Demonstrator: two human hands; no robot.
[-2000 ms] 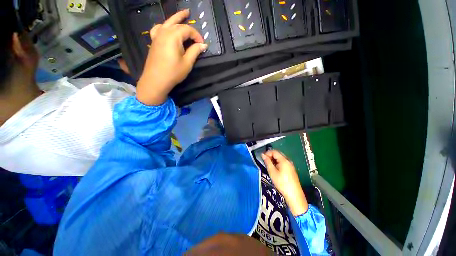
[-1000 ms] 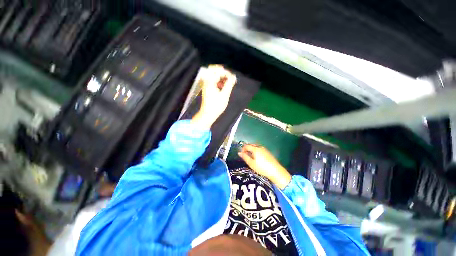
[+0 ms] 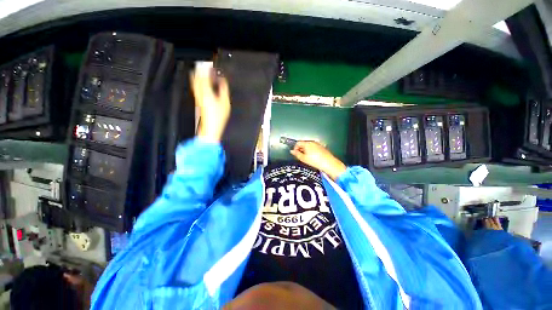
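Note:
My left hand (image 3: 212,103) is blurred, over the left part of an empty black phone tray (image 3: 251,85). Its fingers point away from me, and a white patch shows at the fingertips; I cannot tell if they hold anything. The pale edge of a parts tray (image 3: 267,124) shows beneath the black tray's right side. My right hand (image 3: 316,156) is low over the green bench mat (image 3: 312,124), with its fingertips pinched at the end of a small dark shiny piece (image 3: 287,143).
A filled phone tray (image 3: 134,79) on a thick stack stands at the left. Another filled phone tray (image 3: 478,133) lies at the right. A pale slanting bar (image 3: 399,66) crosses the upper right. More trays are at both sides. A person's blue sleeve (image 3: 502,260) shows lower right.
The view has turned from the left stack to face the bench. My left hand has moved from the filled tray to the empty black tray. My right hand stays low with fingers pinched.

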